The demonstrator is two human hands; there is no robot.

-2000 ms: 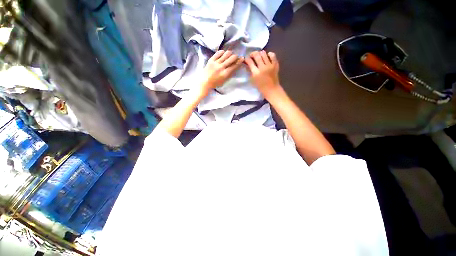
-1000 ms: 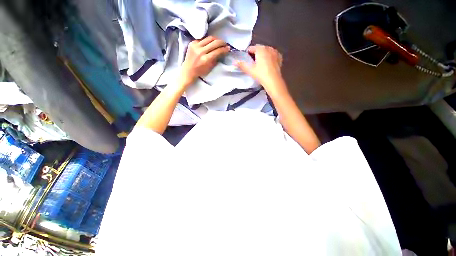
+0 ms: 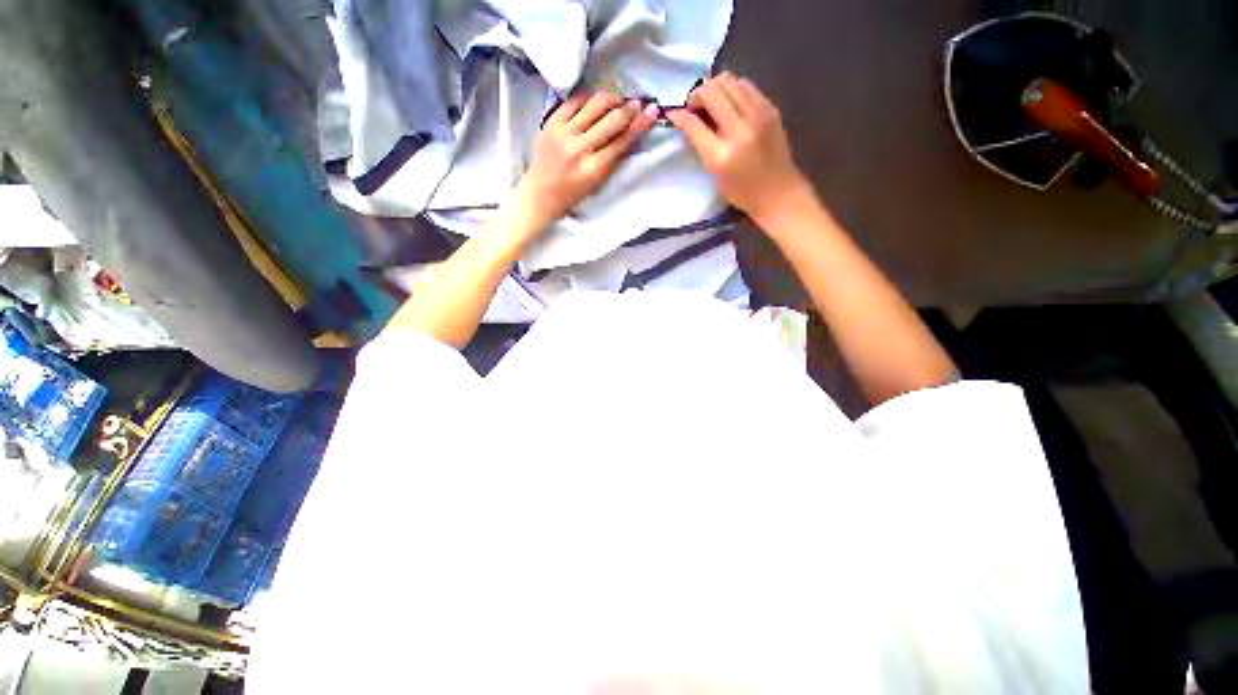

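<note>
A pale grey-white garment piece with dark navy strips lies rumpled on the pressing table at the upper middle. My left hand grips its cloth at a narrow dark seam. My right hand pinches the other end of the same seam, its fingertips close to the left ones. Both hands are bare, and the fingertips partly hide the seam. The steam iron, with an orange handle, rests at the upper right, away from both hands.
The grey-brown table cover lies right of the cloth. Paired braided lines run from the iron's handle to the right edge. A long grey padded roll is at left, beside the table's teal edge. Blue crates stand at lower left.
The garment has shifted left and up in view since the oldest frame. Since the last frame, my right hand has moved slightly up and right, and both hands now pinch a short dark seam between them.
</note>
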